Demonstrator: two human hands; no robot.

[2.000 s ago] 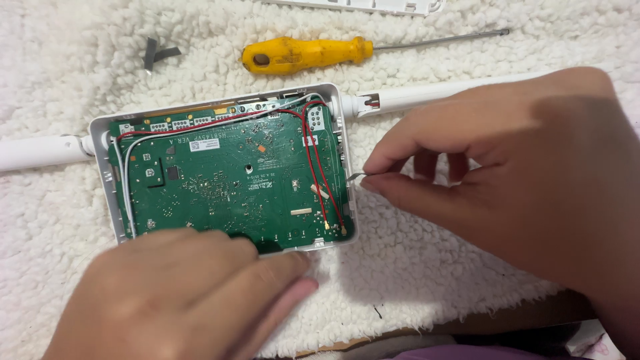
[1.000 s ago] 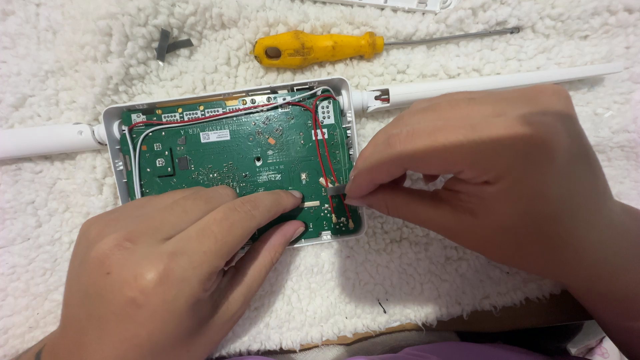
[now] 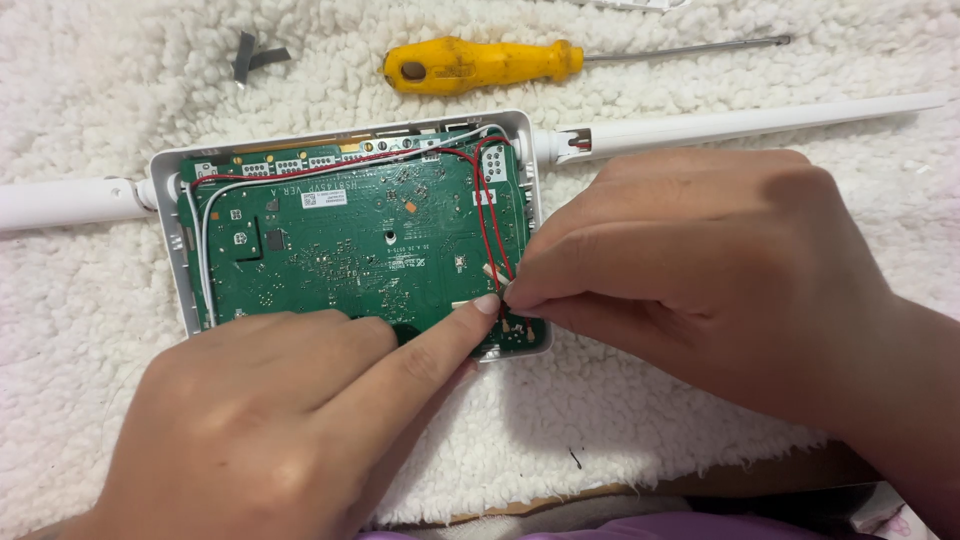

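Observation:
A green circuit board (image 3: pixel 337 225) lies in a white plastic router housing (image 3: pixel 166 225), with a white antenna at each side. Red antenna wires (image 3: pixel 484 217) run down the board's right part to small connectors, and white wires (image 3: pixel 206 247) follow its left edge. My left hand (image 3: pixel 300 405) rests over the lower edge, its index fingertip pressing beside the red wires. My right hand (image 3: pixel 675 285) pinches thumb and index finger together at the same wires, over a small dark strip (image 3: pixel 504 298) that is mostly hidden by the fingertips.
A screwdriver with a yellow handle (image 3: pixel 480 66) lies behind the housing on white fleece fabric (image 3: pixel 112 105). Two crossed grey tape strips (image 3: pixel 255 57) are at the upper left. Part of a white plastic piece (image 3: pixel 637 3) shows at the top edge. A right antenna (image 3: pixel 735 124) stretches beyond my right hand.
My right hand has moved from the housing's right edge onto the red wires with the dark strip. My left index finger has moved from the lower edge onto the board beside them.

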